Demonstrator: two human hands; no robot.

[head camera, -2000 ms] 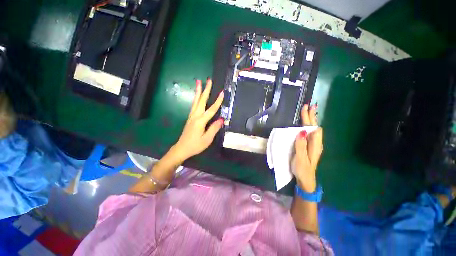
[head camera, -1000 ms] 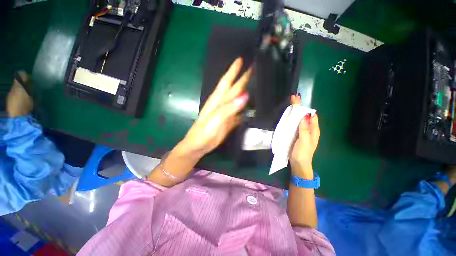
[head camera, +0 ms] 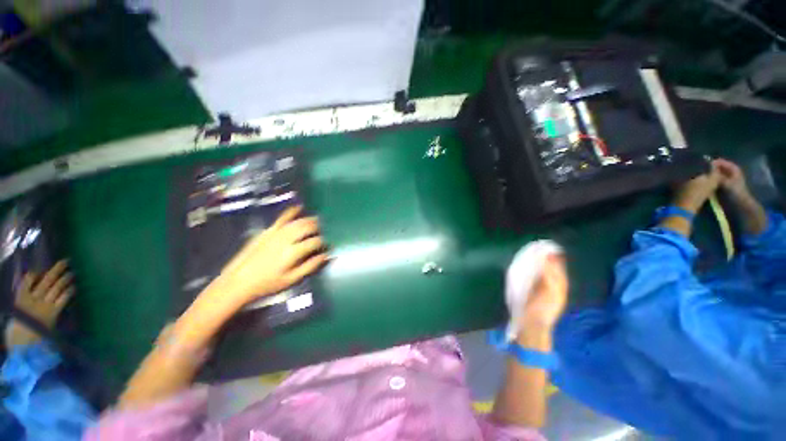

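Observation:
An open tablet half-assembly [head camera: 207, 250] lies flat, electronics up, on black foam at the left. Its silvery board end with a green patch points away from me. My left hand [head camera: 274, 258] lies over the tablet's right half, fingers slightly apart and reaching its right edge. It hides that part, and the frame is blurred. My right hand [head camera: 549, 293] is off to the right, above the bench front, and holds a folded white sheet [head camera: 520, 274]. A blue strap is on that wrist.
A thick black foam stack [head camera: 517, 185] with an open tablet [head camera: 612, 112] on top stands at the right. Beside it, a blue-clothed worker's hands [head camera: 702, 189] hold a yellowish strip. Another worker's hand [head camera: 43, 297] is at far left. White scraps [head camera: 434, 148] lie on the green mat.
The view has swung right, so the foam stack shows more fully. The tablet that was raised and blurred now lies flat under my left hand. My right hand with the sheet is farther from it.

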